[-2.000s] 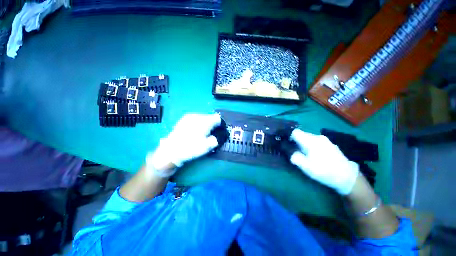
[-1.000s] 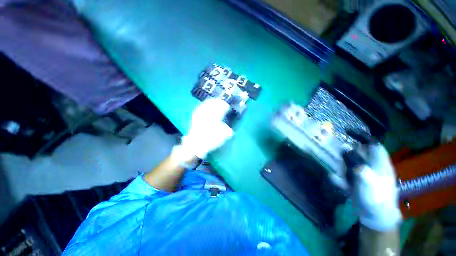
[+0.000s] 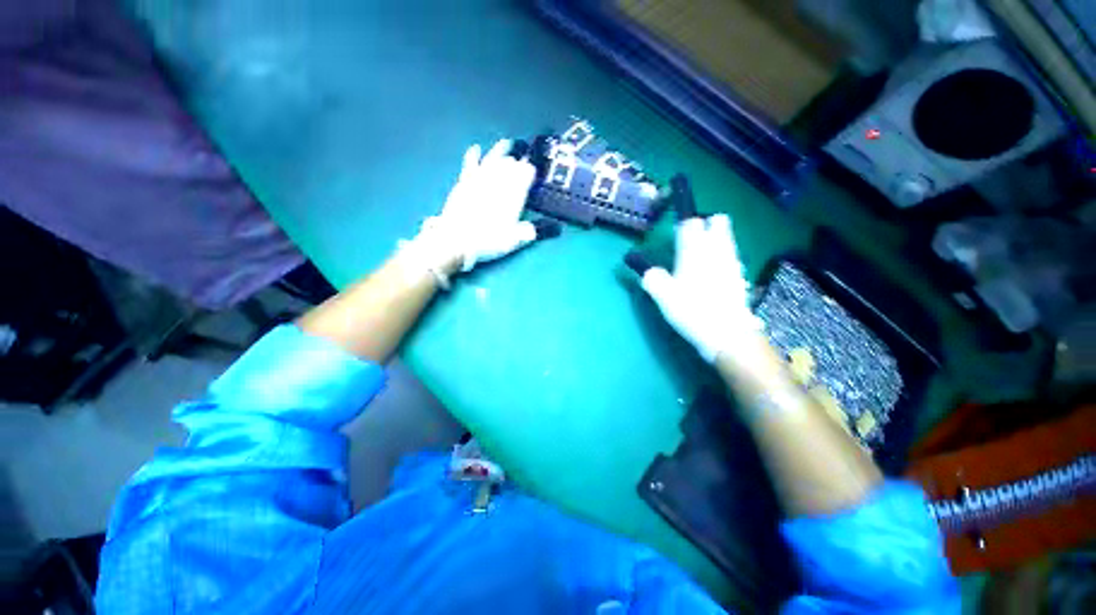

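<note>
A cluster of black finned assemblies topped with silver-framed squares lies on the green mat, in rows side by side. My left hand, white-gloved with black fingertips, is at the cluster's left end, its forefinger and thumb around the corner and touching it. My right hand, gloved alike, is at the right end with thumb and forefinger apart; its forefinger is close beside the end, and contact is unclear. It holds nothing. The flat black jig lies at lower right, partly hidden under my right forearm.
A black tray of small screws with tan pieces is right of my right hand. An orange-brown rack with a clear component tube is at far right. A grey box and bluish strips are at the back. Purple cloth hangs at left.
The finned piece lifted from the jig by my right hand is now with the cluster. My right hand has moved left to the cluster; my left hand has shifted to its left end.
</note>
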